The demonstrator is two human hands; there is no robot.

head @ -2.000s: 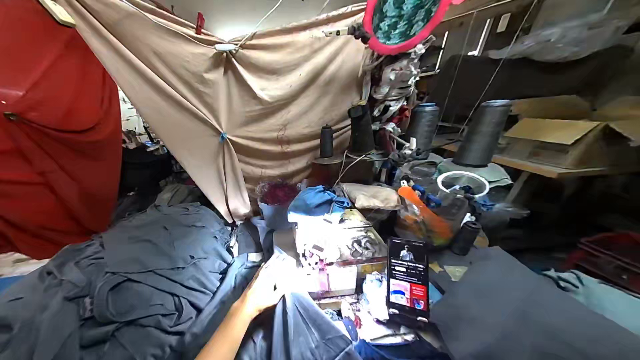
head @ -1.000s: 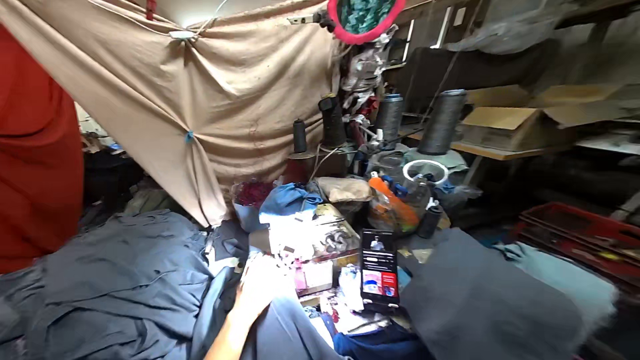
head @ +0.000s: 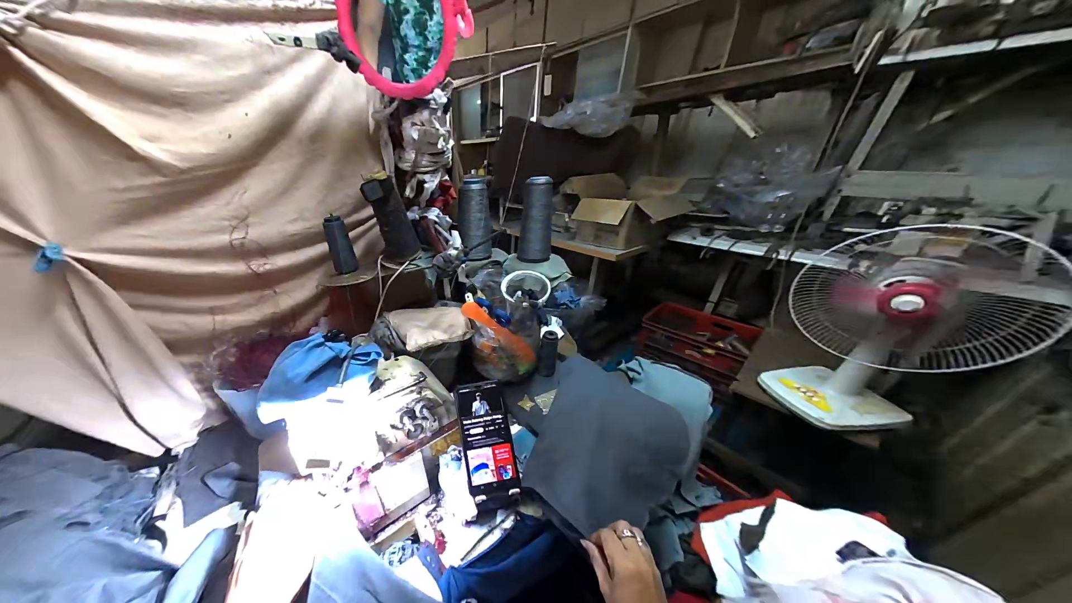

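My right hand (head: 624,561), with a ring on a finger, is at the bottom edge, its fingertips at the edge of dark cloth; whether it grips it is unclear. My left hand (head: 289,511) is at the lower left, washed out by bright light, over grey-blue fabric (head: 356,569); its fingers cannot be made out. A sewing machine (head: 410,402) stands in the glare, with blue cloth (head: 314,368) beside it. A smartphone (head: 488,448) with a lit screen stands upright right of the machine. Dark blue cloth (head: 519,561) lies below the phone, and dark grey fabric (head: 611,444) to its right.
Thread cones (head: 536,219) stand behind, near an open cardboard box (head: 607,222). A white fan (head: 904,306) is at the right, near red crates (head: 699,335). White and red cloth (head: 804,536) lies lower right. A beige curtain (head: 193,193) hangs left, and a pink-framed mirror (head: 394,88) above.
The view has swung right, bringing the fan into sight. My right hand now shows at the bottom edge. My left hand, plain on the fabric before, is now lost in glare.
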